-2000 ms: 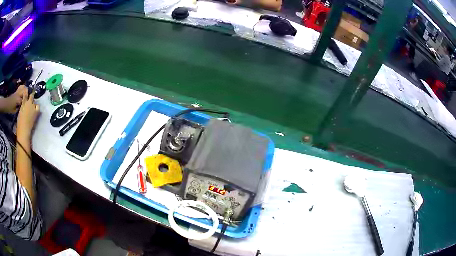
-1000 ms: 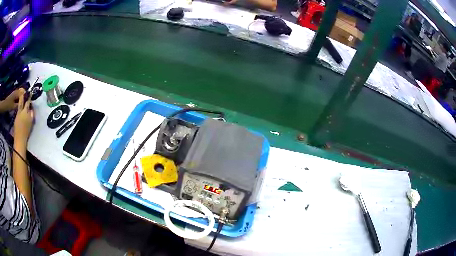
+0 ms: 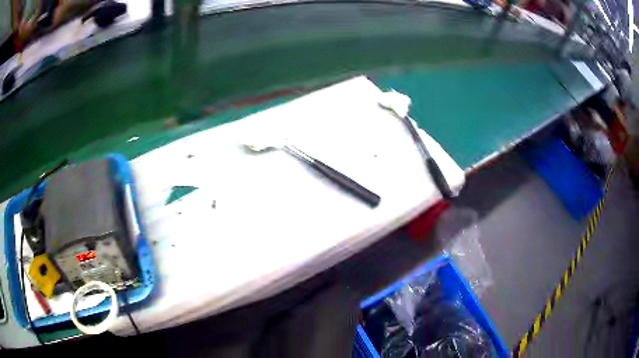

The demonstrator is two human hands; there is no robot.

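Neither of my hands is in the picture. The nearest things lie on the white-covered bench (image 3: 280,231). A dark grey soldering station (image 3: 83,210) with red digits sits in a light blue tray (image 3: 143,262) at the left. A yellow sponge (image 3: 44,275) and a red stick-like tool (image 3: 42,302) are beside it, and a white ring (image 3: 94,308) is at its front. One black-handled tool (image 3: 336,180) lies mid-bench. A second (image 3: 427,154), with a white lumpy end, lies near the right end of the white sheet. The frame is blurred.
A deep blue crate (image 3: 455,294) holding dark items in clear plastic stands on the floor, lower right. Something red (image 3: 427,218) shows under the bench edge. Another blue container (image 3: 560,175) stands farther right, near yellow-black floor tape (image 3: 571,269). The green bench top (image 3: 490,105) continues right.
The view has swung right. The station and tray now show at the far left; the phone, solder reel and neighbouring worker have left the picture. The floor crate and tape have come in.
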